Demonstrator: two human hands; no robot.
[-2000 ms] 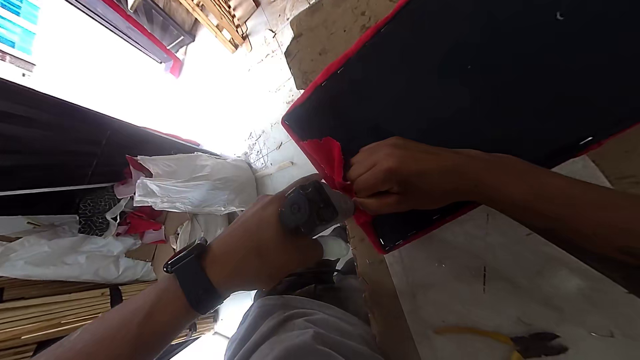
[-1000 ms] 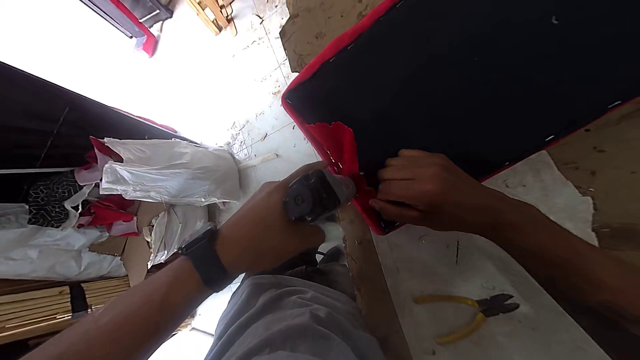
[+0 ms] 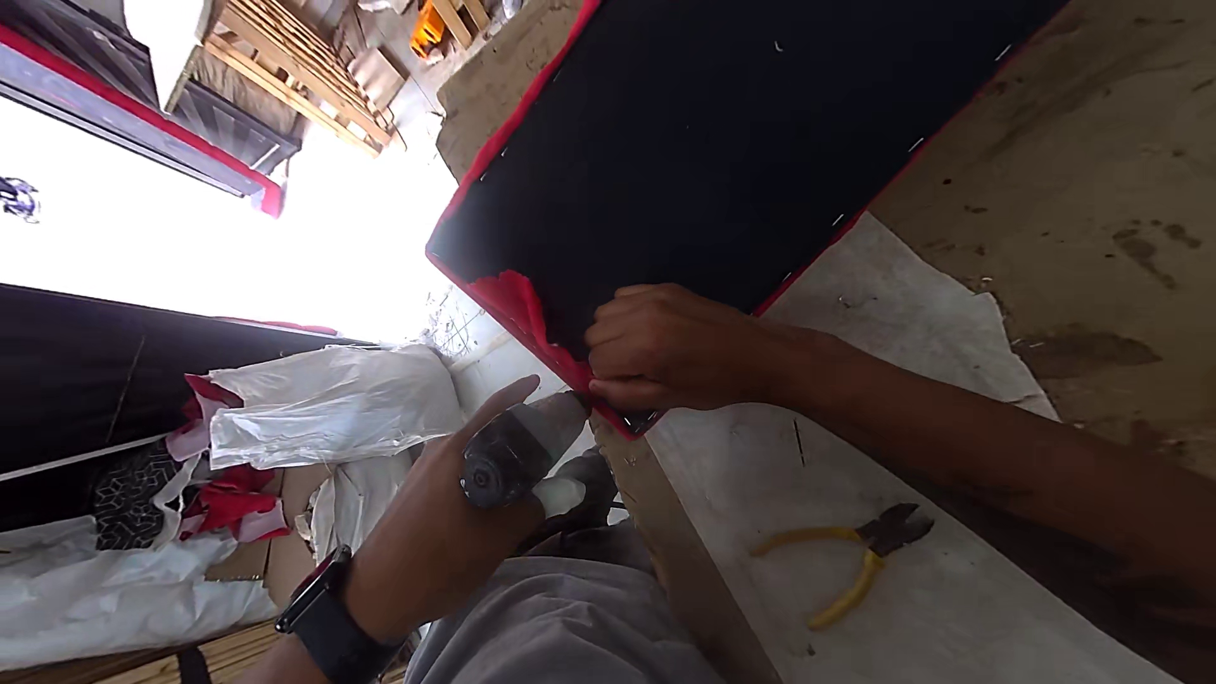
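Note:
My left hand (image 3: 456, 532), with a dark watch on its wrist, is wrapped around a dark grey staple gun (image 3: 513, 451). The gun's nose meets the red edge near the lower corner of a panel. That upholstered panel (image 3: 703, 161) has a black backing, red fabric borders and staples along its edges. A loose flap of red fabric (image 3: 521, 306) rises by the near edge. My right hand (image 3: 655, 347) is closed at the end of that flap, its knuckles over the black backing; the fingertips are partly hidden.
Yellow-handled cutting pliers (image 3: 860, 560) lie open on a white sheet (image 3: 741, 532) over the brown worktable (image 3: 1073, 209). At left are plastic-wrapped bundles (image 3: 332, 404) and fabric scraps (image 3: 233, 503). Wooden slatted frames (image 3: 294, 71) stand at upper left, and a grey-clad leg (image 3: 551, 622) is below.
The staple gun has shifted along the panel's red edge towards the lower corner. My right hand stays closed at the red fabric. The pliers show fully since one second ago.

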